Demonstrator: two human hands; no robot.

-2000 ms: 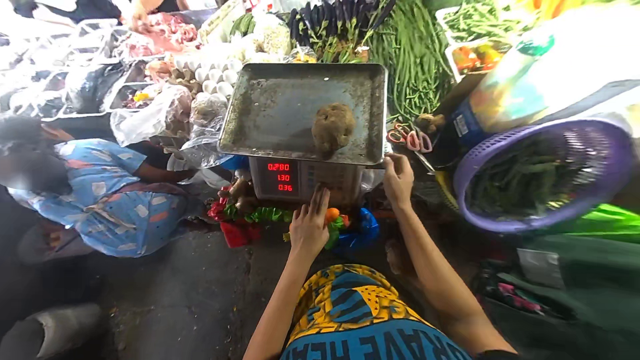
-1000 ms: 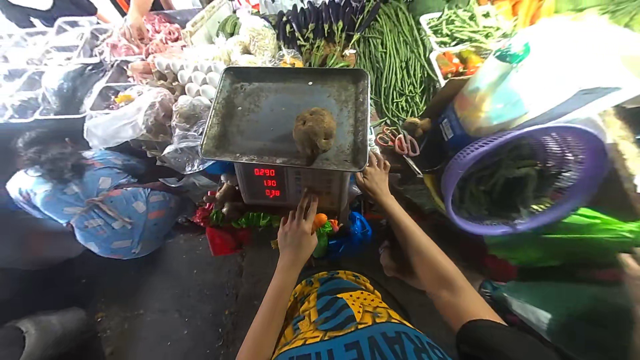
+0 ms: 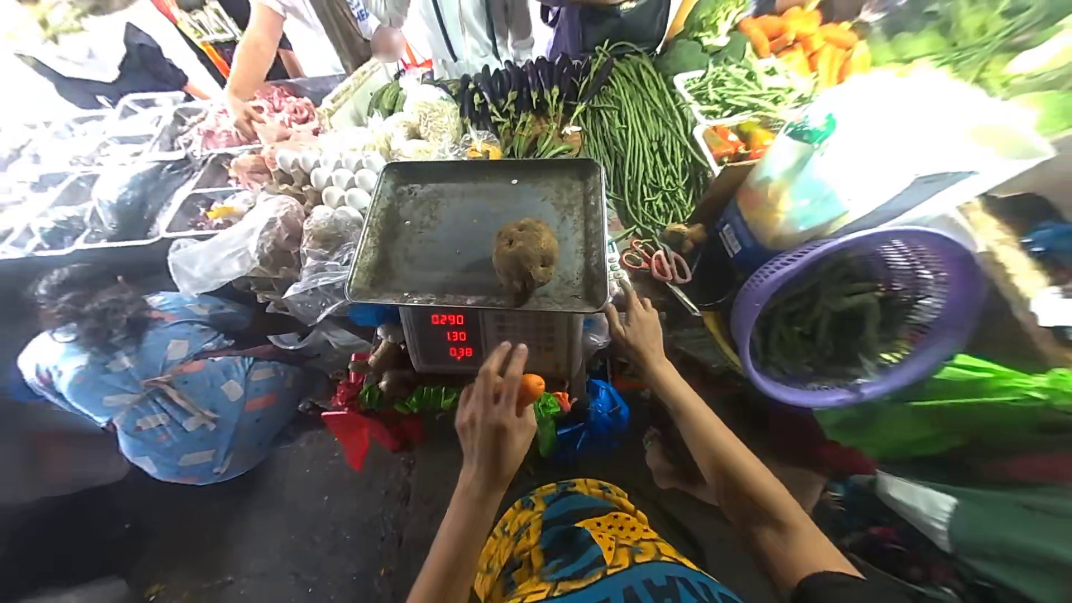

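Note:
A brown, knobbly root vegetable (image 3: 525, 254) rests right of centre in a worn metal tray (image 3: 427, 226). The tray lies on a digital scale (image 3: 536, 331) with lit red numbers on its display. My left hand (image 3: 496, 410) is held at the scale's keypad, fingers extended, holding nothing that shows; whether a fingertip touches a key is unclear. Near the tray's front right corner is my right hand (image 3: 638, 331), with nothing visible in it, its fingertips beside the edge. A pair of scissors with pink handles (image 3: 657, 261) lies right of the tray.
Eggs (image 3: 343, 176), eggplants (image 3: 532, 84) and long green beans (image 3: 641, 134) lie behind the tray. A purple plastic basket (image 3: 854, 243) of greens stands at right. A person in a blue patterned top (image 3: 184, 385) is low at left; another person's hand (image 3: 243, 117) reaches into meat.
My left hand has drawn back a little from the scale's keypad. The vegetable stays in the tray. The scale's bottom number has changed since the earliest frame.

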